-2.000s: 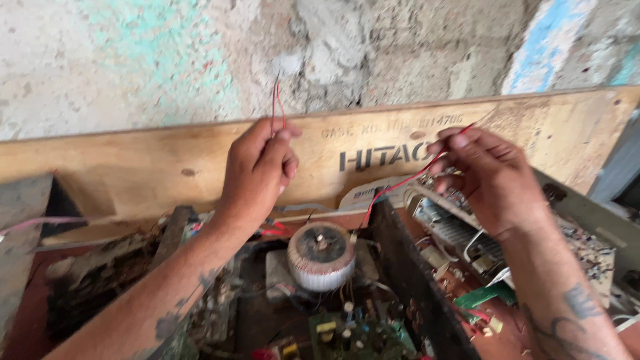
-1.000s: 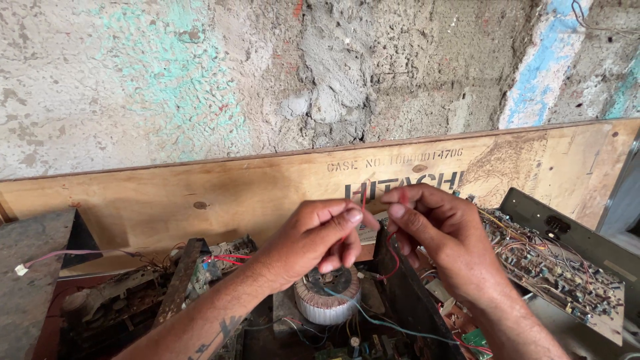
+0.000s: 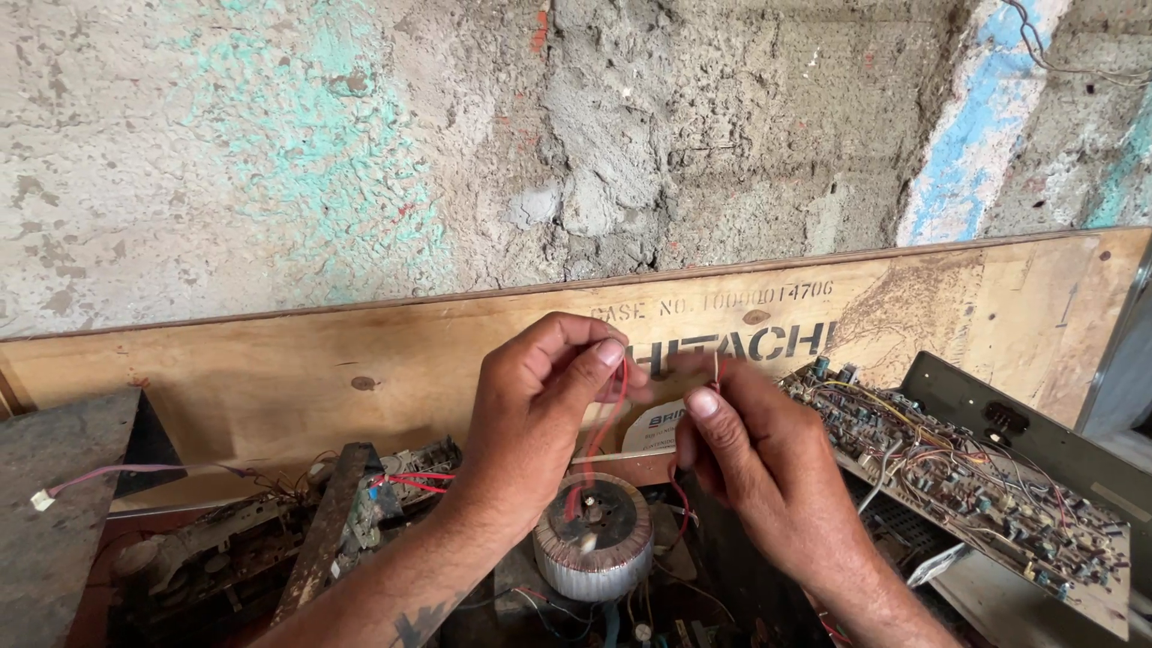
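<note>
My left hand [image 3: 549, 387] pinches a thin red wire [image 3: 621, 396] between thumb and fingertips; the wire hangs, blurred, over the toroidal transformer [image 3: 594, 540]. To its right, my right hand [image 3: 765, 441] holds another red wire [image 3: 679, 495], whose pale end sticks up above the thumb. The two hands are close but apart, above the transformer, which sits in a dark open chassis. Whether both wires are one length I cannot tell. More red wires [image 3: 423, 479] lie left of the left wrist.
A large populated circuit board [image 3: 981, 486] leans by a dark metal panel [image 3: 1017, 423] at the right. A plywood board [image 3: 432, 360] stands against the rough wall. At the left are a dusty mechanism [image 3: 216, 558], a metal sheet [image 3: 63, 495] and a white connector [image 3: 41, 500].
The hands, wide apart two seconds ago, came together over the transformer and are now slightly apart again. Each still holds red wire. The view has shifted.
</note>
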